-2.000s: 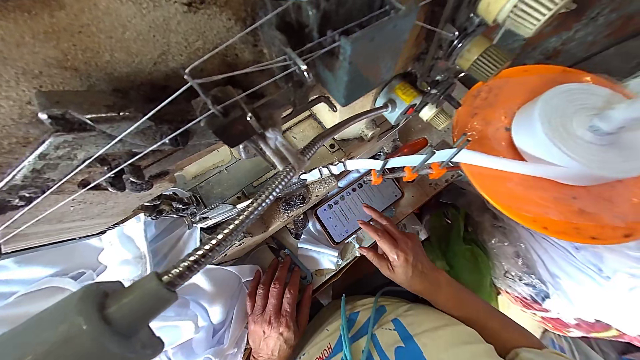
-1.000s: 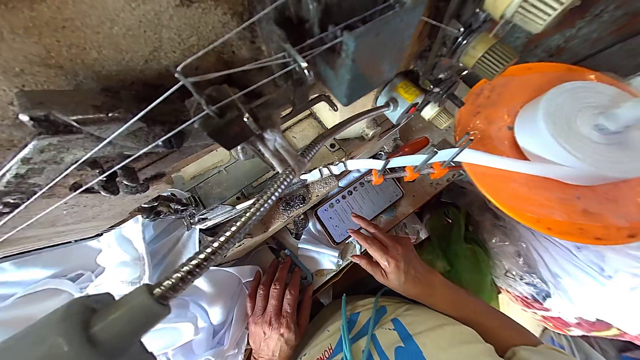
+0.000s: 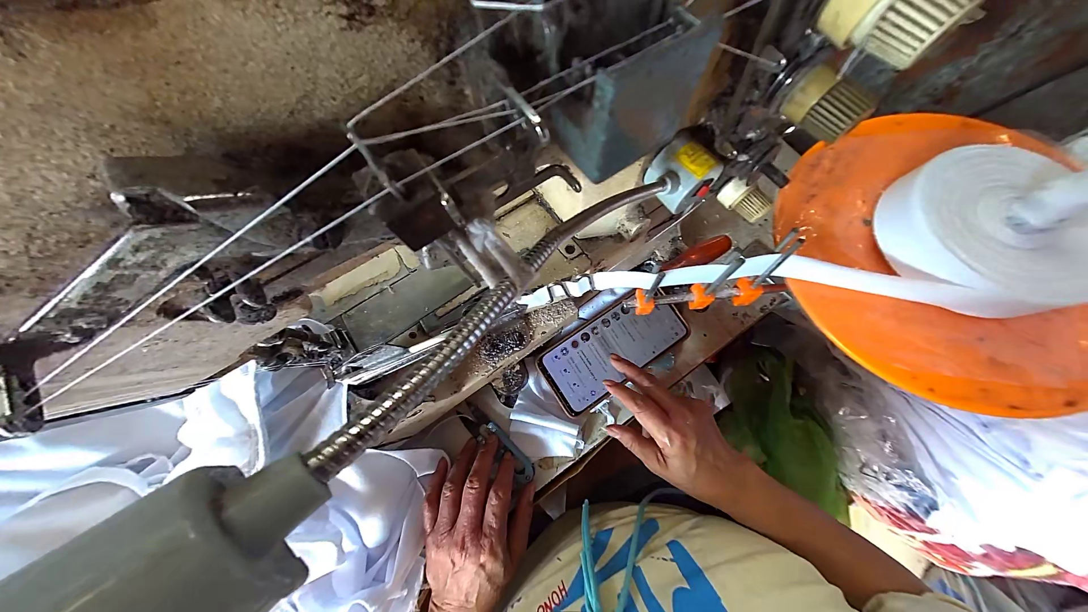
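A smartphone (image 3: 595, 357) with a lit screen lies tilted on the sewing machine's worktable. My right hand (image 3: 671, 433) is over its lower edge, the fingers apart and one fingertip at the screen; it holds nothing. To the left, my left hand (image 3: 476, 518) rests palm down at the table edge, fingers slightly spread, beside white fabric (image 3: 374, 501). Its fingertips lie on a small grey-blue metal tool (image 3: 510, 450), whose kind I cannot tell. White tape (image 3: 850, 280) runs from a roll (image 3: 960, 221) on an orange disc through wire guides above the phone.
A flexible metal lamp neck (image 3: 416, 374) with a grey head crosses the view at left. Taut threads and the dark machine body fill the upper left. The orange disc (image 3: 816, 340) stands at right, above a green cloth (image 3: 782, 433) and plastic-wrapped white material. An orange-red handle (image 3: 701, 253) lies behind the tape.
My right hand has shifted a little over the phone, and its fingers have moved at the screen. My left hand has stayed in place.
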